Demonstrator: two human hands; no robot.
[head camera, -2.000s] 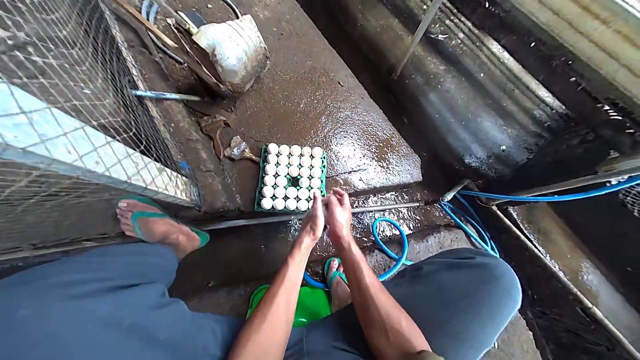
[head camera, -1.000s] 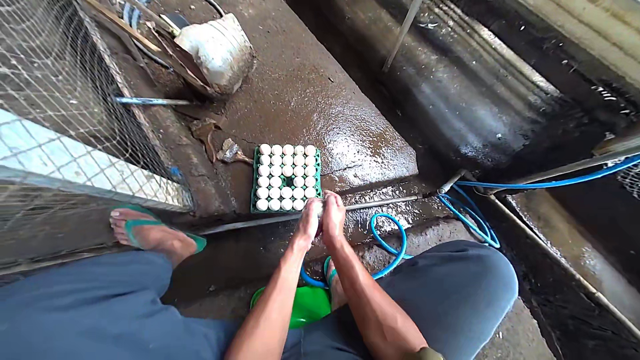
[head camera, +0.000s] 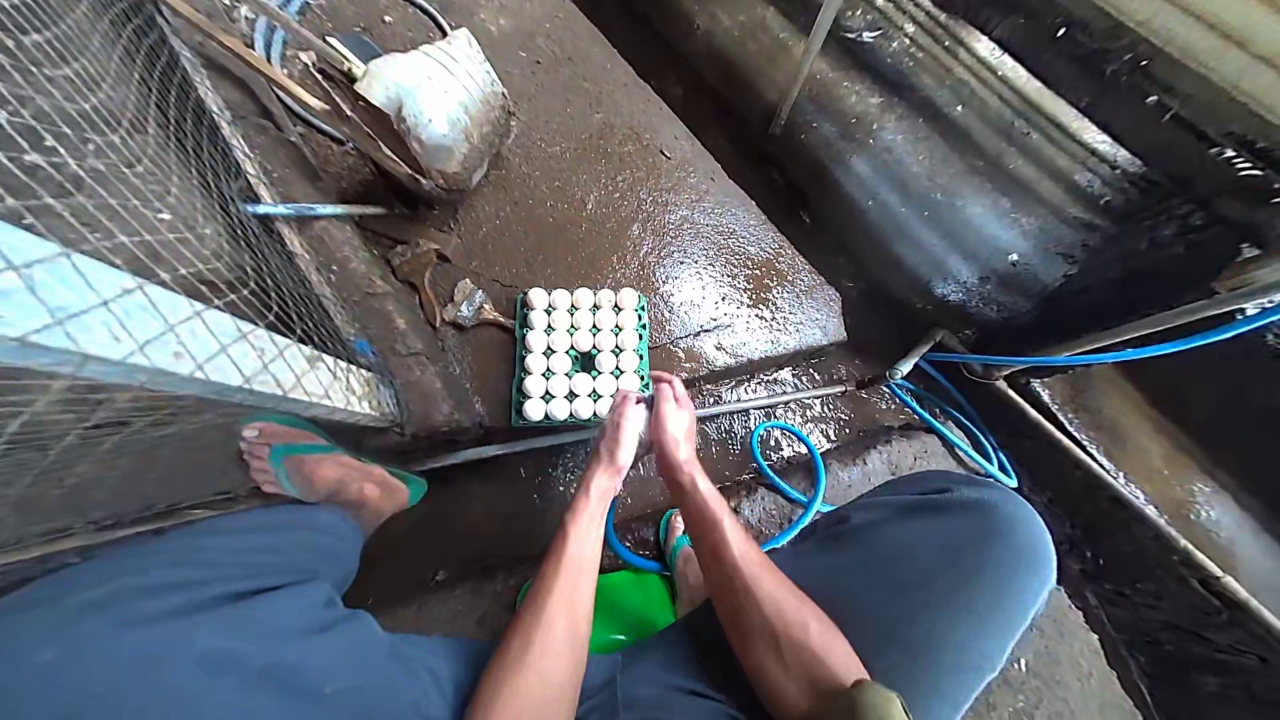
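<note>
A green egg tray (head camera: 519, 375) filled with white eggs (head camera: 583, 341) lies on the wet concrete ledge, with a dark gap near its middle. Close to the tray's lower right corner, my left hand (head camera: 622, 430) and my right hand (head camera: 671, 420) are together with curled fingers. Whether something is between them cannot be made out. A blue hose (head camera: 822, 470) loops on the floor to the right of my hands. Below my forearms a bright green plastic object (head camera: 630, 608) is partly hidden.
A metal pipe (head camera: 775, 399) runs along the ledge's edge beneath my hands. A wire mesh fence (head camera: 90, 130) with a pale frame (head camera: 180, 340) stands left. A dirty white container (head camera: 440, 105) lies at the upper left, and a drainage channel (head camera: 900, 150) runs along the right.
My hands were lengthened out side by side a second ago; now their fingers are more curled. The egg tray has stayed on the ledge.
</note>
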